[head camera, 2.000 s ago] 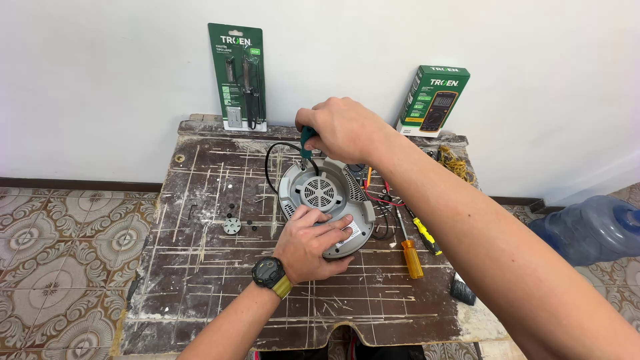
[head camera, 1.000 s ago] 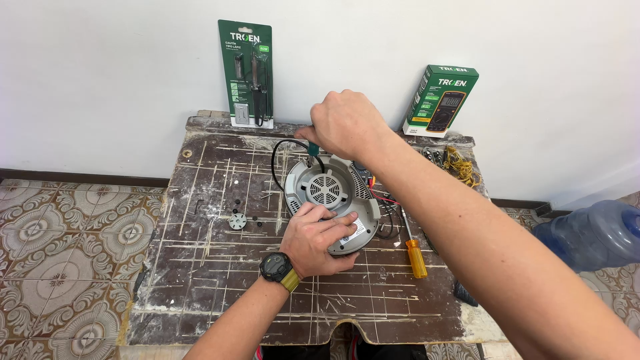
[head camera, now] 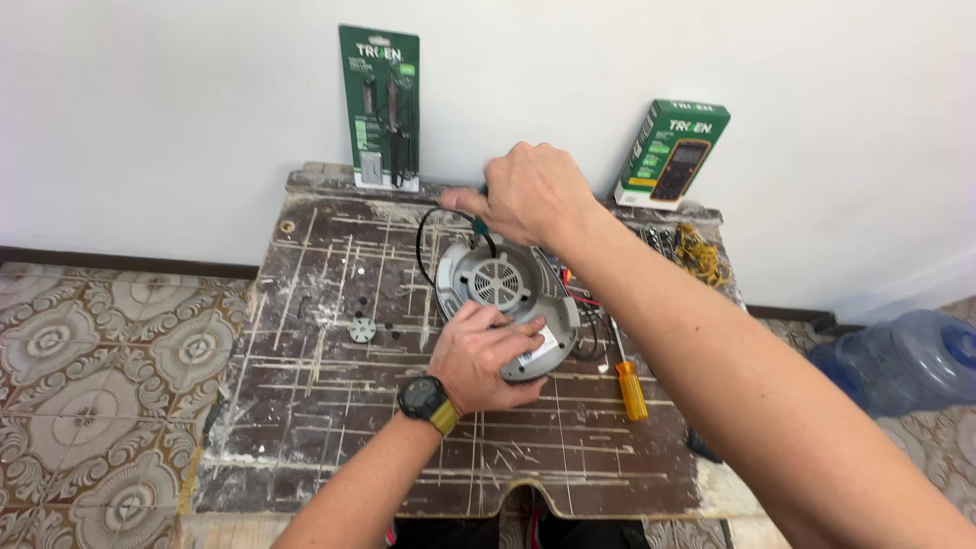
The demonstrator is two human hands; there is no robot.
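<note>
A grey plastic appliance housing (head camera: 560,314) with a round vented grille (head camera: 496,282) lies on the scratched brown tabletop. My left hand (head camera: 488,354), with a watch on its wrist, presses on the near part of the housing, fingers over a white label and thumb at its near edge. My right hand (head camera: 534,191) is closed around a green-handled tool (head camera: 479,226), mostly hidden by the fist, held upright at the far rim of the housing. The tool's tip cannot be made out. A black cable (head camera: 419,244) loops out from the housing on the left.
A screwdriver with an orange handle (head camera: 631,393) lies right of the housing. Left is a small round slotted disc (head camera: 362,329) near dark bits. A packaged soldering iron (head camera: 381,110) and a multimeter box (head camera: 672,156) stand at the back. Yellow wire (head camera: 698,255) lies back right; a water jug (head camera: 900,362) is beyond.
My right fist has turned at the far rim of the housing, still around the green-handled tool. My left hand stays on the housing.
</note>
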